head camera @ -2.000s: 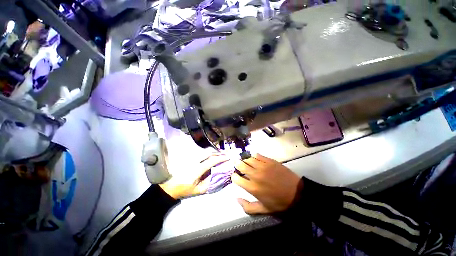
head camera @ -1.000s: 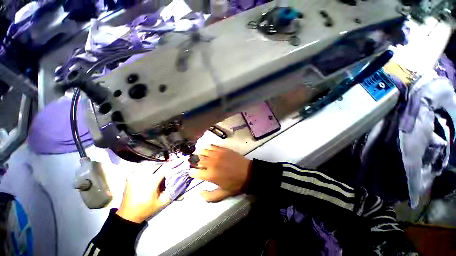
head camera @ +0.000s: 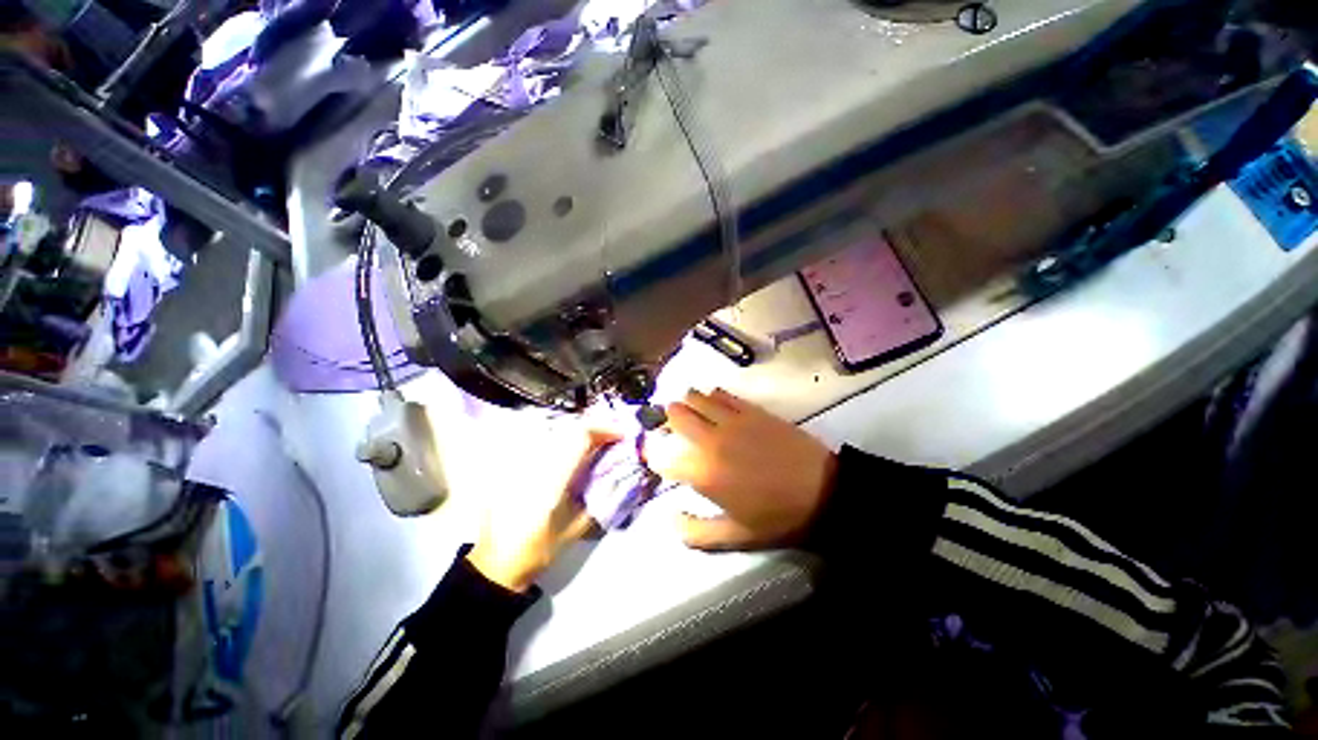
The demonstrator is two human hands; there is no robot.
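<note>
A small crinkled purple piece (head camera: 619, 489) lies between my hands, just in front of the presser foot and needle (head camera: 630, 385). My left hand (head camera: 538, 489) is on its left side, with the fingertips washed out by the lamp light. My right hand (head camera: 744, 470) is on its right side, fingers bent at the piece's edge. A small dark item (head camera: 652, 416) shows at my right fingertips, too small to name. The sewing machine head (head camera: 549, 246) stands over the far end of the piece.
The machine lamp (head camera: 403, 457) on its bendy neck stands left of the needle. A pink phone (head camera: 870, 301) and a small dark slim item (head camera: 724, 343) lie under the machine arm. Lilac panels (head camera: 321, 333) lie at the left. A cloth heap (head camera: 477, 90) is behind. The blue control panel (head camera: 1278, 194) is right.
The camera view has swung about, shifting the whole scene. Both hands stay by the needle with the purple piece. The piece shows less between the hands than a second ago.
</note>
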